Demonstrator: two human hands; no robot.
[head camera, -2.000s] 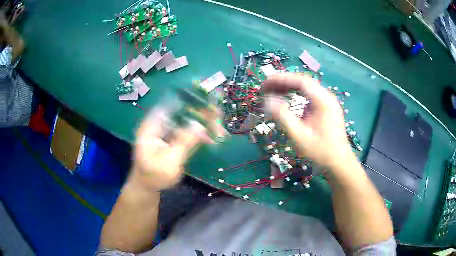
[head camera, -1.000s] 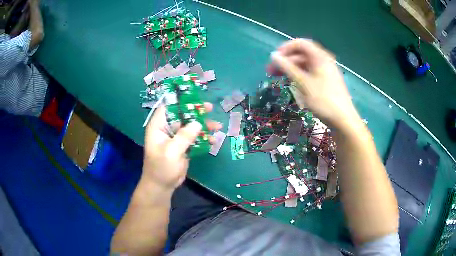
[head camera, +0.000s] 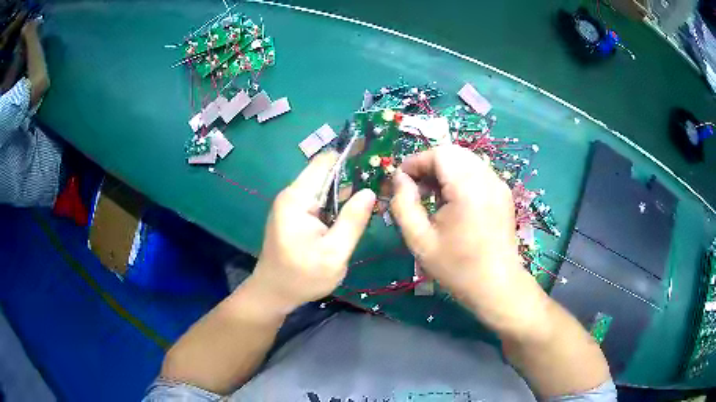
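Note:
My left hand holds a green PCB panel with red, white and yellow parts and pale leads at its left side. My right hand is at the panel's right edge, thumb and finger close together against it; whether a connector is between them is hidden. Behind and beside the hands is a loose heap of wired modules with red wires and small white plug connectors. A pink-grey pad lies left of the panel.
Finished assemblies with red wires and pink-grey pads lie at upper left. Black mats are at right, one bearing a small green PCB. More panels stand at the right edge. Another person's sleeve shows at left.
My right hand has come down from above the heap to the panel's edge. My left hand has moved right with the panel, which is now in front of the heap.

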